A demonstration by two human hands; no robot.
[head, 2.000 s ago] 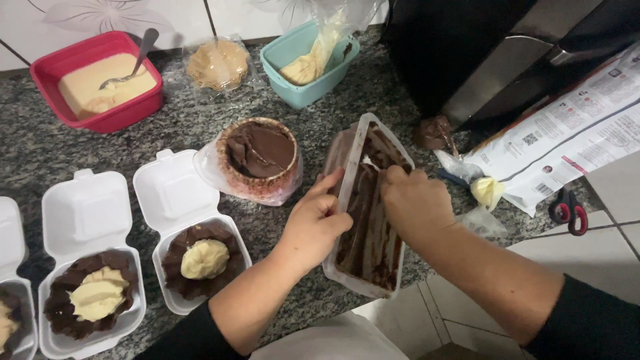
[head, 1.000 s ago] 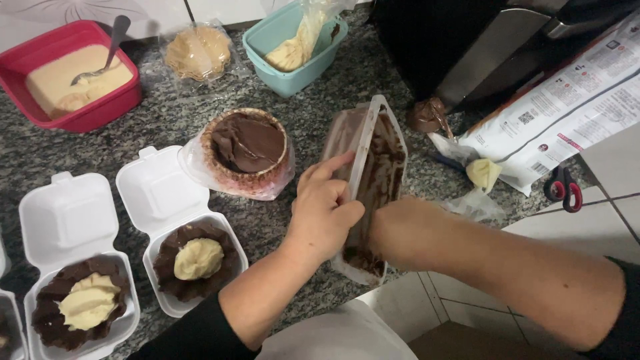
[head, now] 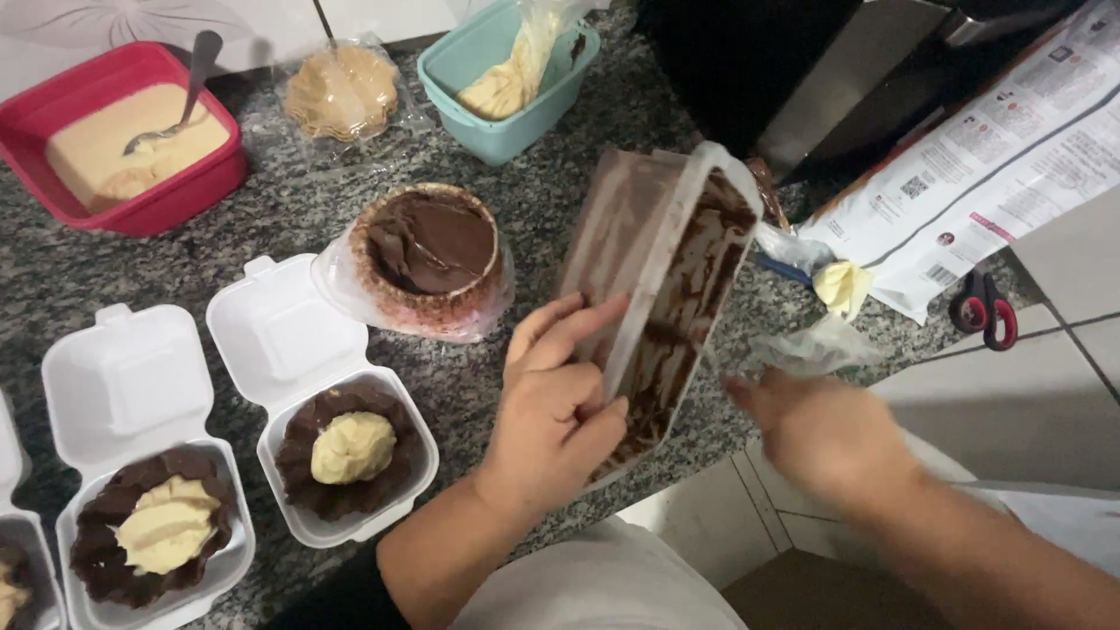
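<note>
My left hand grips the side of a clear plastic container, tilted on its side and smeared inside with chocolate. To its right, my right hand is blurred, apart from the container; whether it holds anything cannot be told. Left of the container stands a round tub of chocolate cream in a plastic bag. White foam boxes stand open at the left, among them one box whose chocolate shell bears pale cream, and another with a similar shell.
Along the back are a red container of cream with a spoon, wrapped fluted cups and a teal container with a piping bag. At right lie a printed package, scissors and a plastic bag near the counter edge.
My right hand has come out of the plastic container and moved right, away from it. My left hand still holds the container, which is tipped further onto its side than two seconds ago.
</note>
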